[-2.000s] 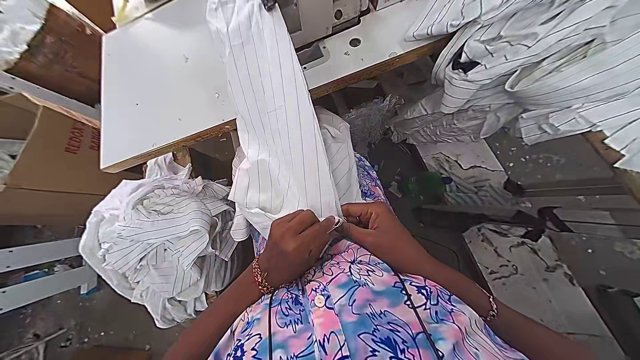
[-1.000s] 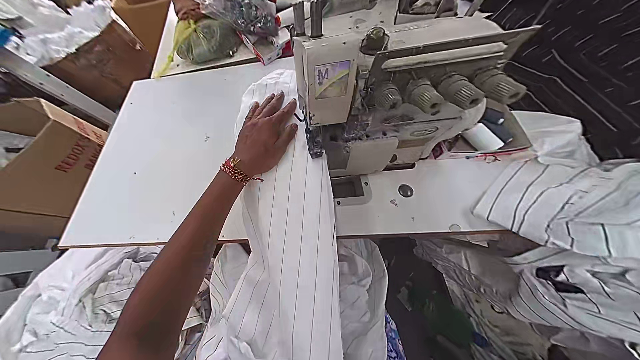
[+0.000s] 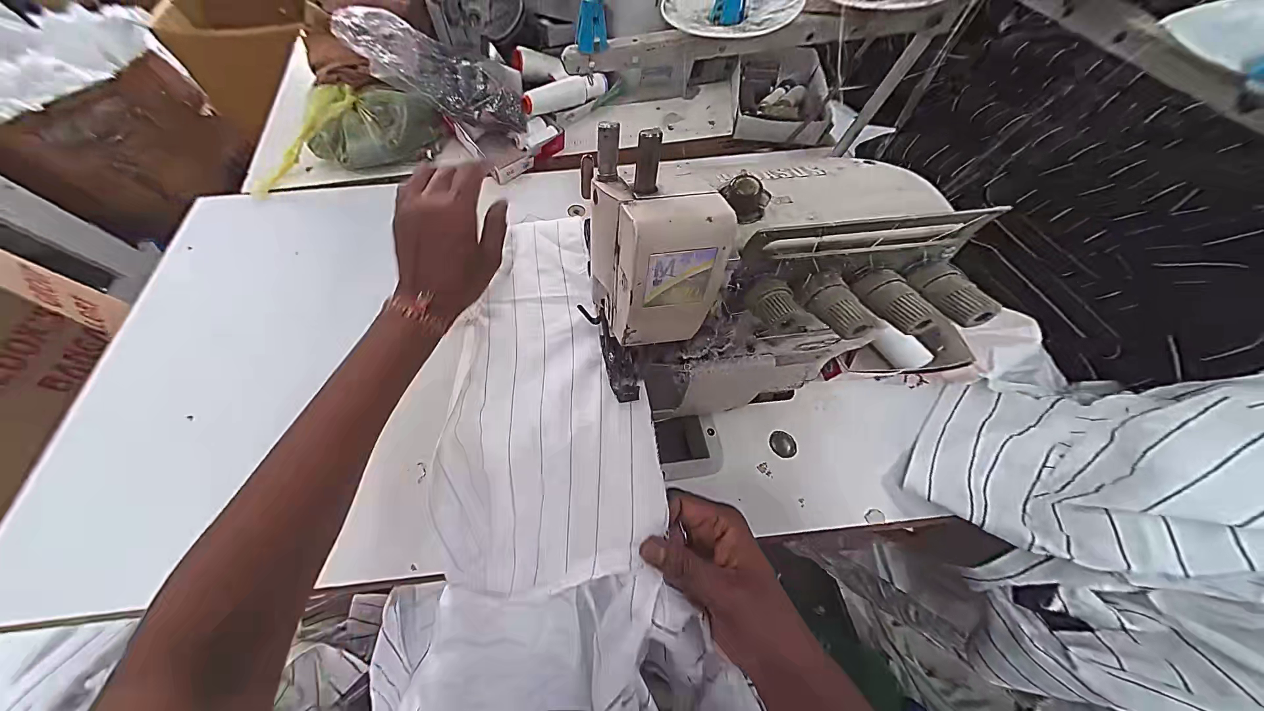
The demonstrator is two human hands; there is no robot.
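White fabric with dark stripes (image 3: 553, 415) lies along the left side of an overlock sewing machine (image 3: 671, 267), its right edge beside the presser foot (image 3: 622, 380). Its lower part hangs over the front edge of the table. My right hand (image 3: 716, 553) pinches the right edge of the fabric between thumb and fingers, near the table's front edge. Beyond the machine's needle area, my left hand (image 3: 446, 237) is at the fabric's upper left, fingers pointing away and thumb apart. It grips nothing that I can see; whether its palm touches the cloth is unclear.
More striped fabric (image 3: 1096, 474) is heaped at the right. Behind the white table (image 3: 247, 326) are a green bag (image 3: 370, 128), thread cones (image 3: 565, 94) and a small box of spools (image 3: 780, 99). A printed cardboard box (image 3: 49, 365) stands at the left.
My left hand has moved from on top of the fabric toward its far left edge. My right hand, out of view one second ago, now holds the fabric's edge. The view has shifted toward the machine.
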